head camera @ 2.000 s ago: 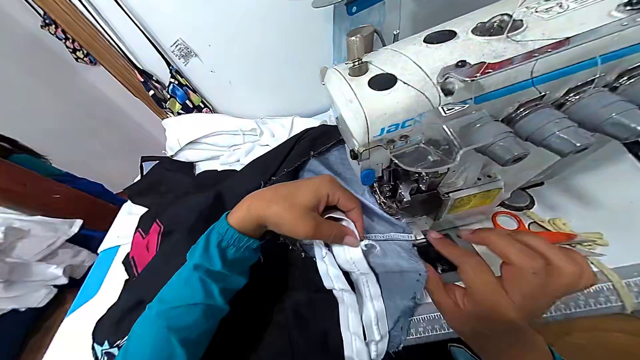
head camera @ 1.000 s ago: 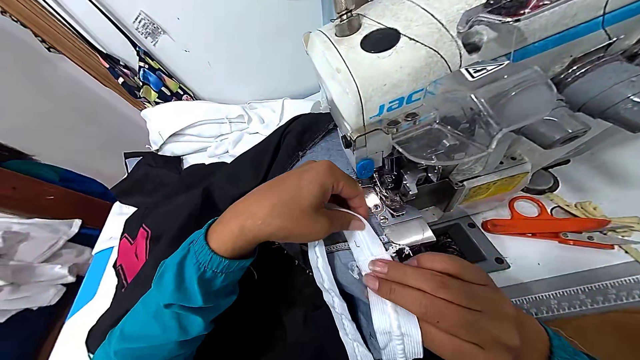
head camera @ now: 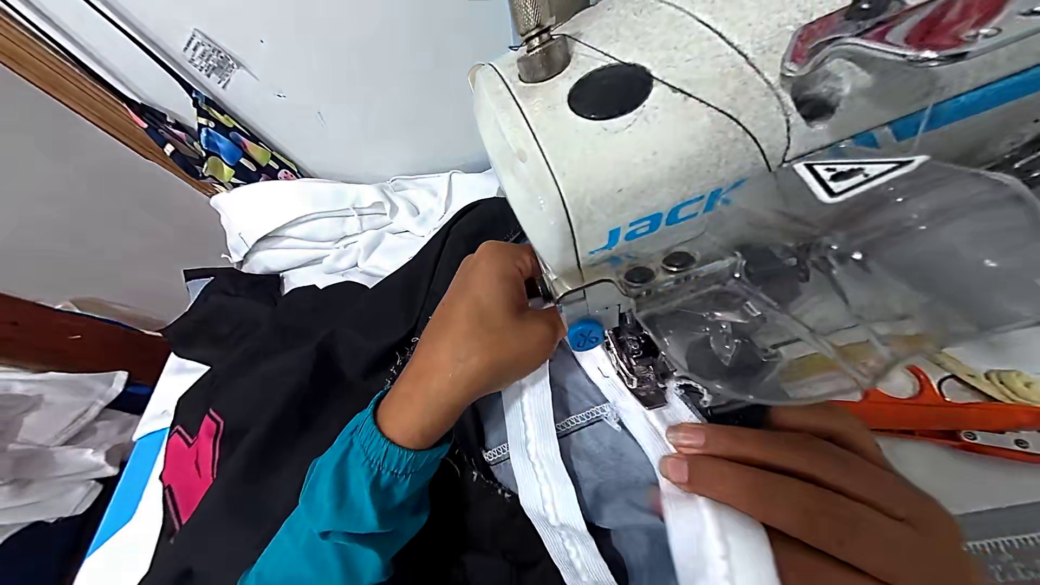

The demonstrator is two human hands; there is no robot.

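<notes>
A Jack overlock sewing machine (head camera: 650, 146) stands at the upper right, its presser foot (head camera: 639, 361) on the white elastic band (head camera: 638, 422). My right hand (head camera: 821, 487) lies on the band in front of the foot, fingertips pressed on its edge. My left hand (head camera: 483, 325) is closed against the machine's head, left of the blue button; what its fingers hold is hidden. Another stretch of the band hangs below it. Grey fabric (head camera: 597, 471) with an overlocked seam lies under the band, joined to a black garment (head camera: 325, 357) with a pink patch.
Orange-handled scissors (head camera: 934, 410) lie right of the machine's foot, beside a cream-coloured cord. A metal ruler (head camera: 1003, 552) runs along the lower right. White cloth (head camera: 341, 219) is heaped behind the black garment. More white cloth (head camera: 57, 455) lies at the far left.
My left hand has moved up from the band to the side of the machine's head. The band now runs under the presser foot. The view has come much closer to the machine.
</notes>
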